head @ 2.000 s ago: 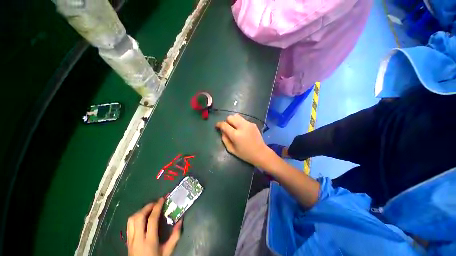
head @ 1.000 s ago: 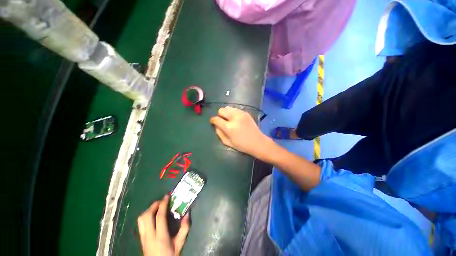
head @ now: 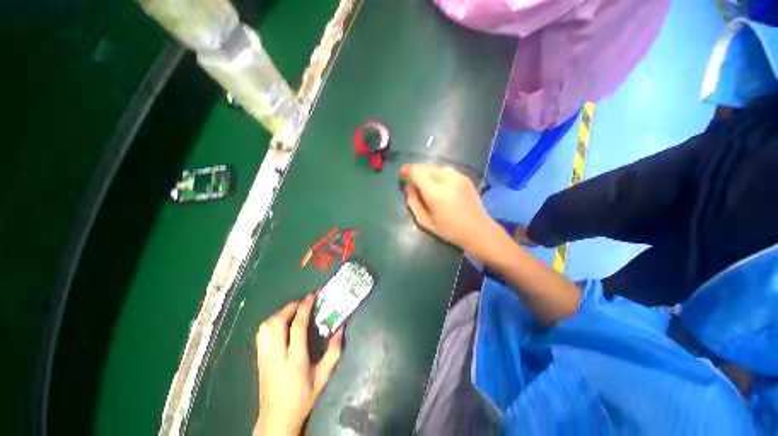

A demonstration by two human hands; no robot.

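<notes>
My left hand (head: 290, 362) comes in from the bottom and grips the lower end of an open phone half-assembly (head: 344, 298) between fingers and thumb. The phone lies tilted on the green bench, its green and silver-white board showing. Thin red slivers (head: 331, 249) lie loosely just above it. My right hand (head: 444, 200) is over the bench near the red tape roll (head: 373, 138), knuckles up and fingers bent together; whether they hold anything is hidden. A thin black cord (head: 435, 158) runs from beside the roll towards the bench edge, passing beyond my right fingers.
A worn whitish strip (head: 223, 285) separates the bench from the green belt, where another phone assembly (head: 203, 184) lies. A wrapped pole (head: 243, 64) rises at the strip. A tiny white piece (head: 430, 140) is near the cord. A person's pink smock (head: 567, 72) overhangs the bench's top end, beside a blue stool (head: 537, 157).
The camera view has shifted, so bench items appear higher and further right. My right fingertips are slightly closer to the tape roll. My left hand keeps its hold on the phone.
</notes>
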